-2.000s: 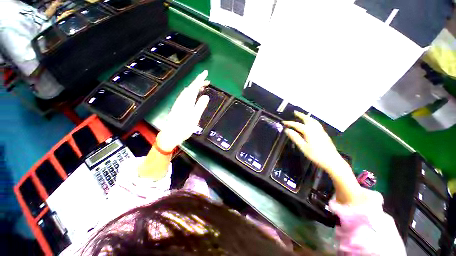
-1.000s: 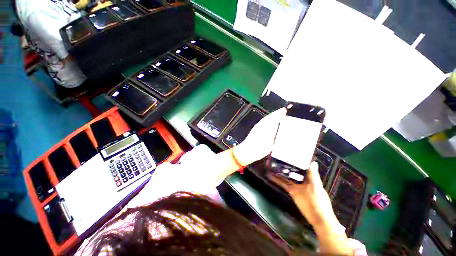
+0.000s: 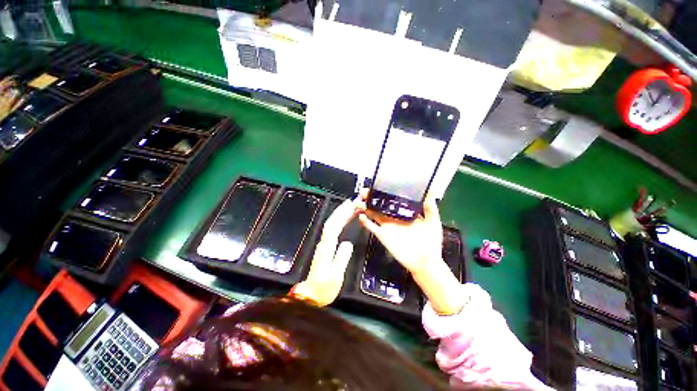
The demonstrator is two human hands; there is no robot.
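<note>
A smartphone (image 3: pixel 411 156) is held upright in front of a large white board (image 3: pixel 344 99); its screen shows a pale picture with dark bands above and below. My right hand (image 3: pixel 409 237) grips its lower end. My left hand (image 3: pixel 330 260) is beside and below the phone, over the tray; its fingertips are near the phone's lower left corner, and I cannot tell if they touch it. The black five-slot tray (image 3: pixel 344 299) lies below, with dark phones in it, such as one at its left (image 3: pixel 235 219); the hands hide its middle.
Stacked phone trays stand at left (image 3: pixel 177 177) and right (image 3: pixel 552 290). A red-orange tray (image 3: pixel 191 309) and a calculator (image 3: pixel 115 347) are at lower left. A small pink item (image 3: pixel 490 252) lies right of the work tray. A red alarm clock (image 3: pixel 655 99) is at upper right.
The phone has been taken from the tray and is now raised against the white board. My left hand has moved down from it. The view has shifted towards the right and up.
</note>
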